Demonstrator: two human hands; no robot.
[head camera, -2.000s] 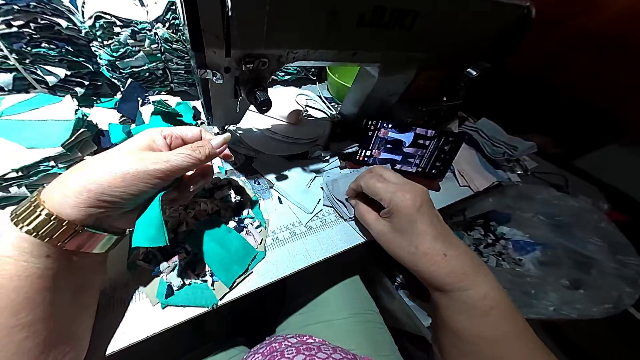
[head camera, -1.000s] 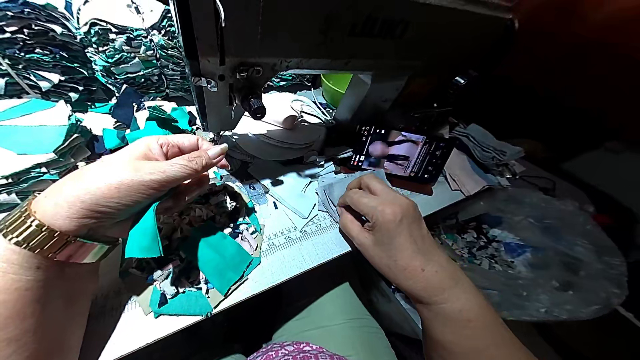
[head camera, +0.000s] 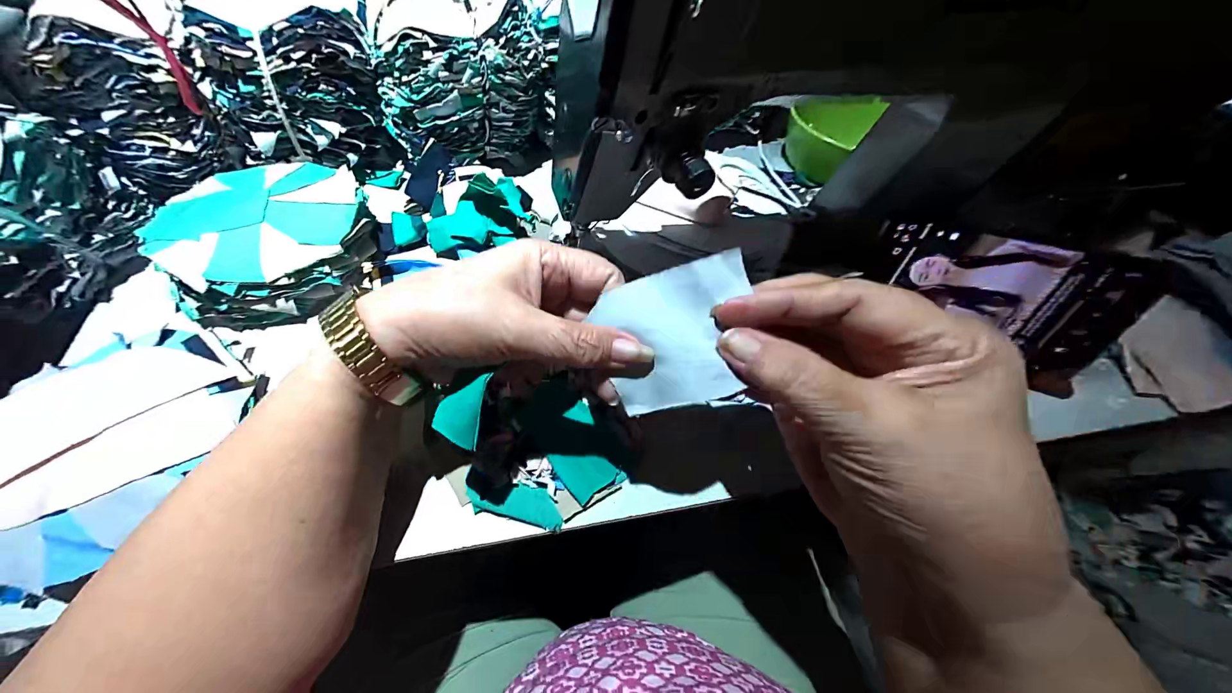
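A pale blue-white fabric piece (head camera: 679, 327) is held up between both hands in front of the sewing machine. My left hand (head camera: 520, 318), with a gold watch (head camera: 364, 348) at the wrist, pinches its left side with the thumb on top. My right hand (head camera: 885, 395) grips its right edge between thumb and index finger. Below my left hand, a bundle of green and mixed scraps (head camera: 520, 500) lies on the white table (head camera: 433, 529). The head of the dark sewing machine (head camera: 616, 125) stands just behind the hands; its needle area is partly hidden.
Tied stacks of fabric scraps (head camera: 462, 77) fill the back left, with a round green-and-white stack (head camera: 260, 221) nearer. A green bowl (head camera: 828, 140) sits behind the machine. At right, a phone (head camera: 1020, 289) with a lit screen leans beside grey cloth (head camera: 1184, 346). A scrap-filled plastic bag (head camera: 1155, 549) is at lower right.
My right hand has moved from the cloth pieces beside the phone to my left hand. A pale fabric piece is now held between both hands.
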